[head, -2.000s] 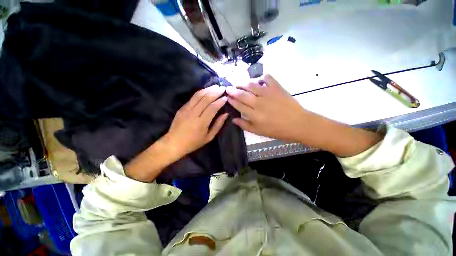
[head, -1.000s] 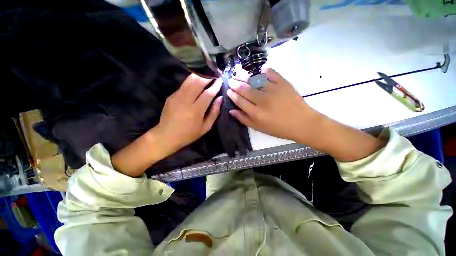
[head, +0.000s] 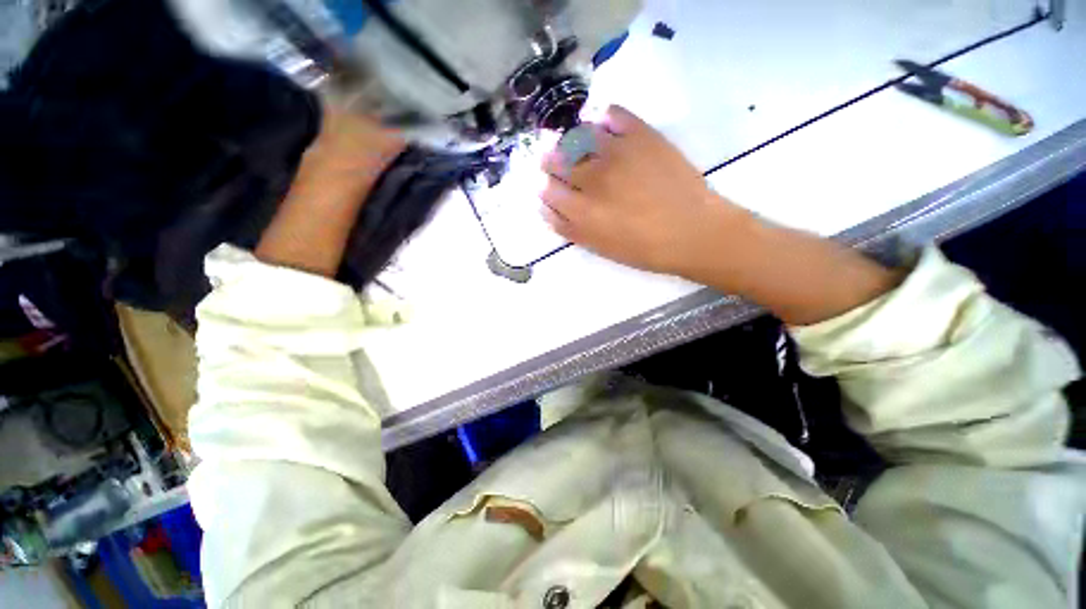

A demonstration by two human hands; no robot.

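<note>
The dark garment is bunched at the upper left, with a narrower part reaching toward the needle area. My left hand is blurred, lying among the dark cloth with its fingers partly hidden by the sewing machine head. My right hand is beside the brightly lit needle area, right of the presser foot. Its fingers are bent, and the round tension assembly partly covers it. Glare hides whether its fingertips hold anything.
Thread snips lie open-bladed at the right of the white table. A ruler band runs along its front edge. A dark curved seam line crosses the tabletop. Cardboard is at the left, with blue crates below.
The garment and my left hand have moved up and left, away from the needle, baring the tabletop in front. My right hand stays near the needle. The view has tilted.
</note>
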